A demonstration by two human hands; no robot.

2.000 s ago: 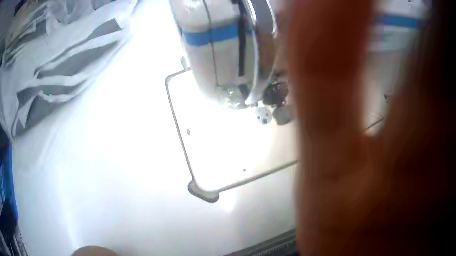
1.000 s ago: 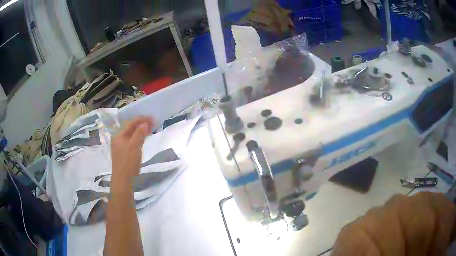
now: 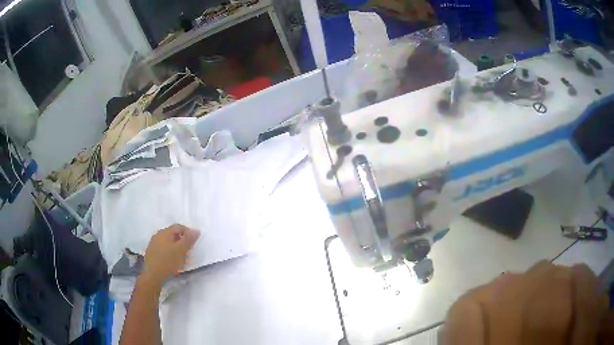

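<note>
White fabric (image 3: 202,195) lies in a wrinkled pile on the table left of the sewing machine, with grey fabric (image 3: 151,162) showing among its folds at the back. My left hand (image 3: 168,253) is on the pile near its front edge, fingers curled and closed on the white fabric. My right hand (image 3: 528,306) is large and close at the bottom right, cut off by the frame's edge, with curled knuckles towards the camera; its fingertips are hidden. The sewing machine (image 3: 404,175) stands right of the fabric. Its needle area (image 3: 390,269) is in bright glare.
A dark flat object (image 3: 501,212) lies under the machine arm. Thread snips (image 3: 584,232) lie on the right. A thread stand rod (image 3: 313,34) rises behind the machine head. Beige cloth (image 3: 161,111) is piled behind the table. A clear plastic bag (image 3: 397,67) is behind the machine.
My left hand has moved down towards the front of the pile. A white layer now covers the grey strips that showed there. The view has shifted, so the machine appears further right and higher.
</note>
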